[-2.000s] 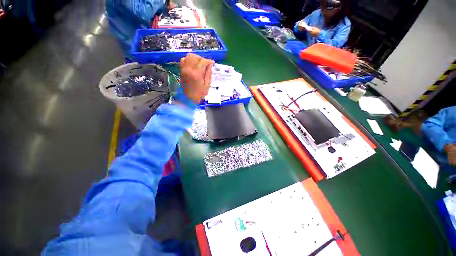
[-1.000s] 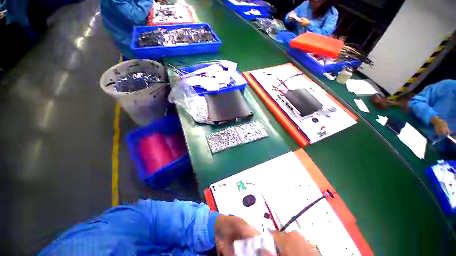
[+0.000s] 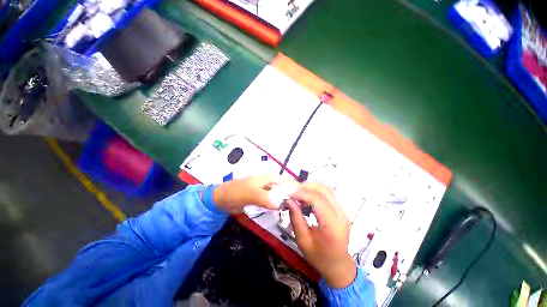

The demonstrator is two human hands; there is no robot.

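Note:
The white panel back [image 3: 372, 174] lies on its orange-red pallet [image 3: 384, 132] in front of me. My left hand [image 3: 249, 193] and my right hand [image 3: 318, 222] meet over its near edge. Both hold a small white part [image 3: 280, 193] between their fingertips; its exact shape is blurred and partly hidden by fingers. A black cable [image 3: 301, 137] runs across the panel to a reddish connector end [image 3: 325, 97]. A red wire [image 3: 270, 156], a small green board [image 3: 220, 144] and black ovals [image 3: 236, 155] are on the panel.
A screw tray [image 3: 186, 83] and black sheets [image 3: 141, 45] lie at upper left beside a blue bin [image 3: 114, 24] of white parts. A tub with clear plastic [image 3: 36, 90] is at far left. A black electric screwdriver [image 3: 453, 240] with its cord lies at right. Another panel [image 3: 270, 12] is at the top.
The view has turned down towards the panel. My left hand has come back from the blue bin of white parts to my right hand; both now hold the small white part above the panel.

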